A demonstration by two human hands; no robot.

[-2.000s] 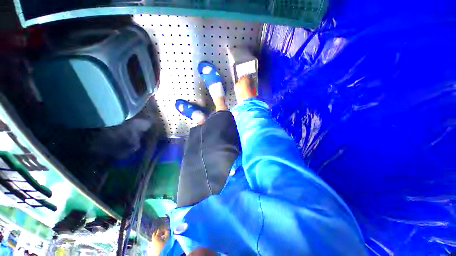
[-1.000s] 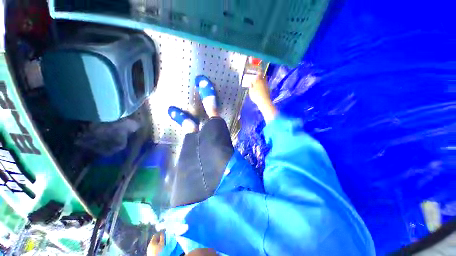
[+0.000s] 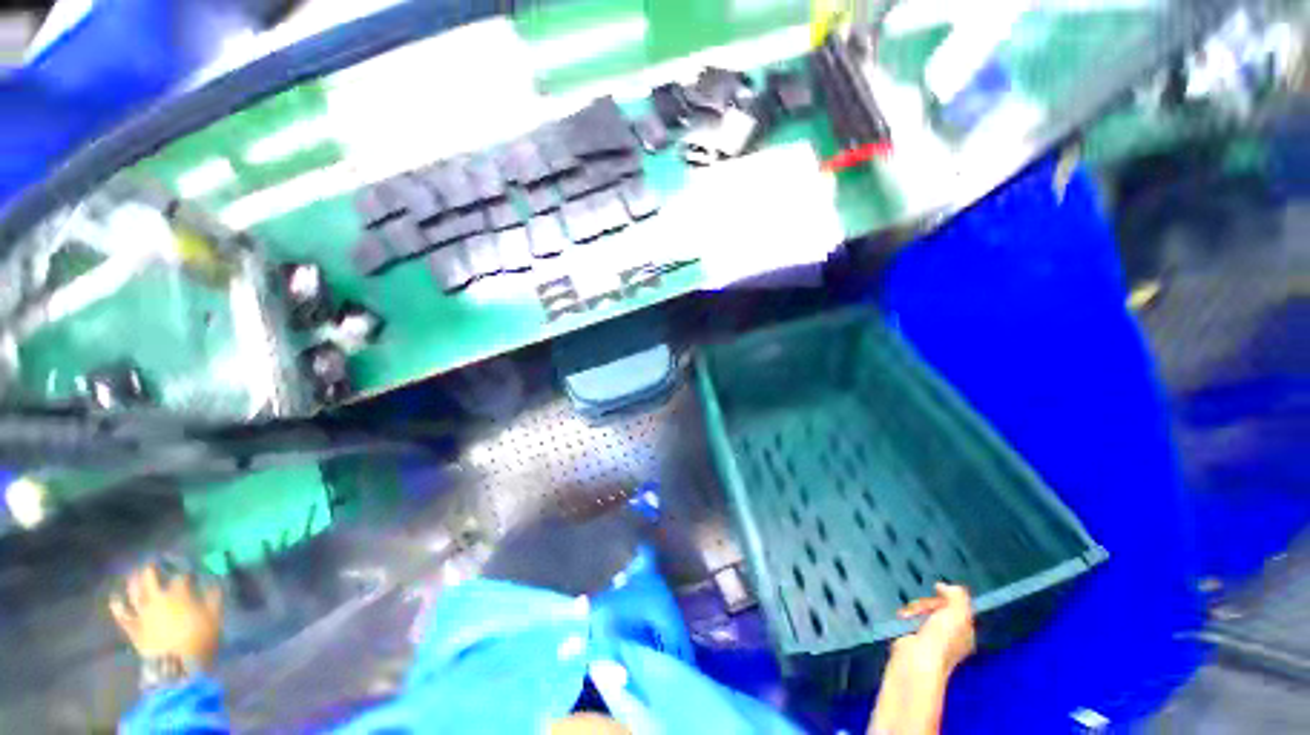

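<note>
A dark green perforated plastic crate (image 3: 876,481) stands to the right below the bench, its long side running away from me. It looks empty inside. My right hand (image 3: 941,628) grips its near rim, with the fingers over the edge. My left hand (image 3: 170,620) is low at the far left, away from the crate, with the fingers spread over a blurred dark surface. I see nothing held in it.
The green-topped bench (image 3: 417,338) crosses ahead, bearing rows of black parts (image 3: 510,194), white paper (image 3: 754,216) and a long black block (image 3: 851,101). A grey-blue stool (image 3: 618,376) stands under it. Blue sheeting (image 3: 1034,330) lies right of the crate.
The view has swung up from the floor to the bench. My right hand has left the small box-like thing near my feet and now holds the crate rim. My left hand is now farther out left.
</note>
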